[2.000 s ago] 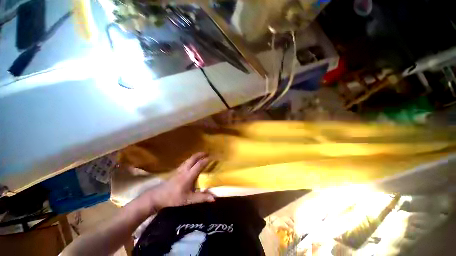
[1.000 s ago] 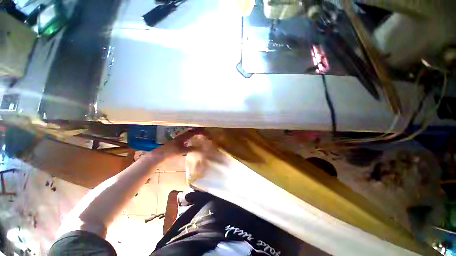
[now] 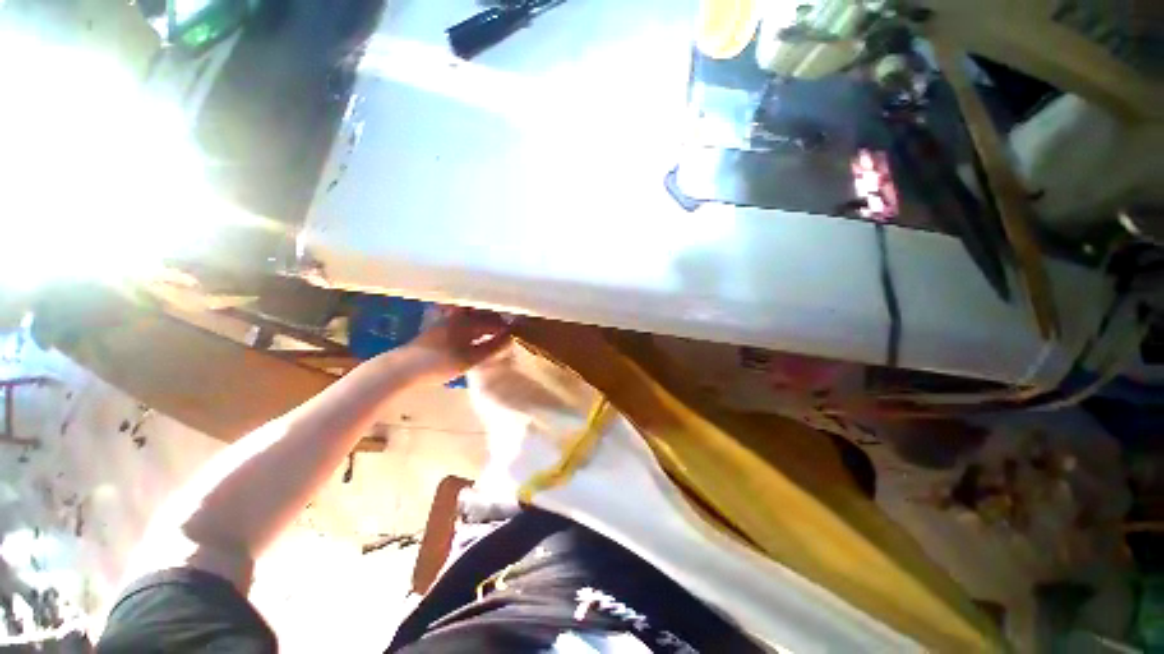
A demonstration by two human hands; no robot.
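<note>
My left hand (image 3: 467,336) is at the table's front edge and holds the upper end of a yellow and white garment (image 3: 772,496). Its fingers are shaded and partly hidden. The garment stretches from the hand down to the lower right, in front of my dark shirt. Its yellow side faces the table and its white side faces my body. A narrow yellow strip crosses the white near the hand. My right hand is not in view, and the garment's lower end is cut off by the picture's bottom edge.
A white table (image 3: 511,243) spans the upper middle. It bears a black tool (image 3: 492,26), a cream machine part (image 3: 811,38) and a pink-lit thing (image 3: 874,183). A dark cable (image 3: 890,300) hangs over its front edge. Strong glare covers the upper left. A brown board (image 3: 204,364) lies lower left.
The view has swung round. The garment has gone from lying across toward the right to slanting down to the lower right, showing more white. My left hand has moved up to the table edge.
</note>
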